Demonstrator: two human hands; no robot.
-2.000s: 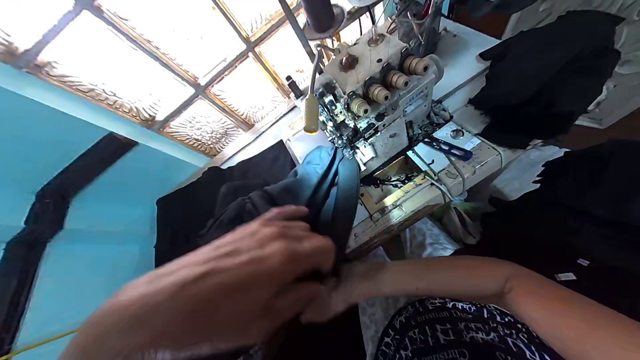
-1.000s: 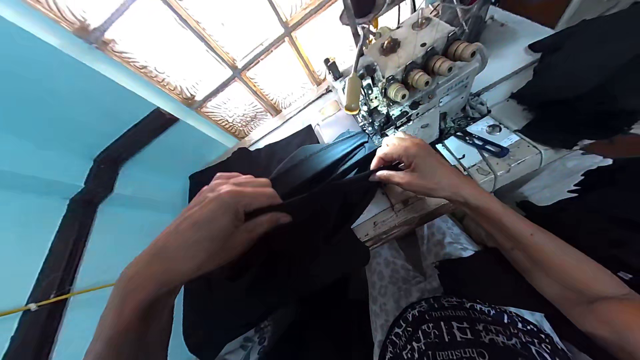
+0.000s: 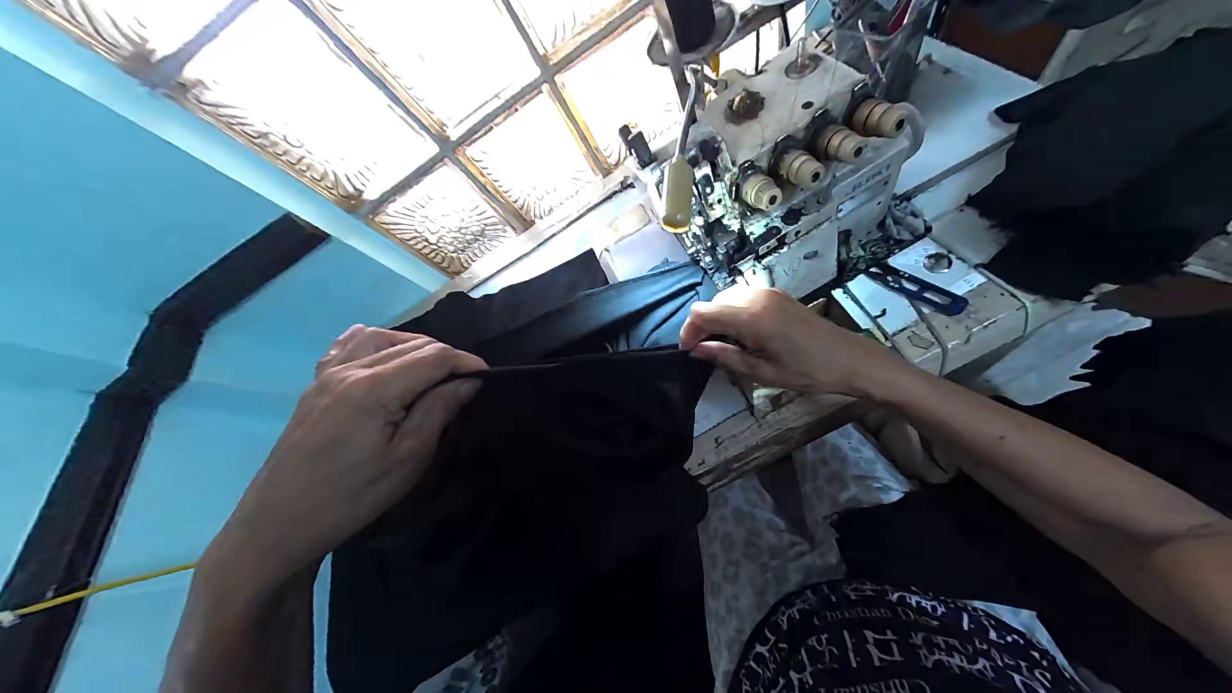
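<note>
Dark fabric [image 3: 539, 462] is stretched edge-on between my two hands. My left hand [image 3: 385, 414] pinches its upper edge on the left. At the right end of that edge, my right hand [image 3: 760, 337] grips the cloth between thumb and fingers, just in front of the overlock sewing machine [image 3: 799, 183]. Behind the held edge, a folded part of the cloth [image 3: 606, 308] runs up to the machine's presser foot area, brightly lit; whether it lies under the foot is hidden. Thread tension knobs [image 3: 799, 166] line the machine's front.
Blue-handled thread snips [image 3: 919, 289] lie on the machine's plate, right of my right hand. The worn table edge [image 3: 760, 448] passes below that hand. Dark fabric pieces [image 3: 1107, 164] are heaped at the right. A window [image 3: 452, 125] and a blue wall [image 3: 115, 221] stand at the left.
Two seconds ago my hands were close together low over the cloth. They have since moved apart, and the dark edge is now drawn straight between them. The view has shifted.
</note>
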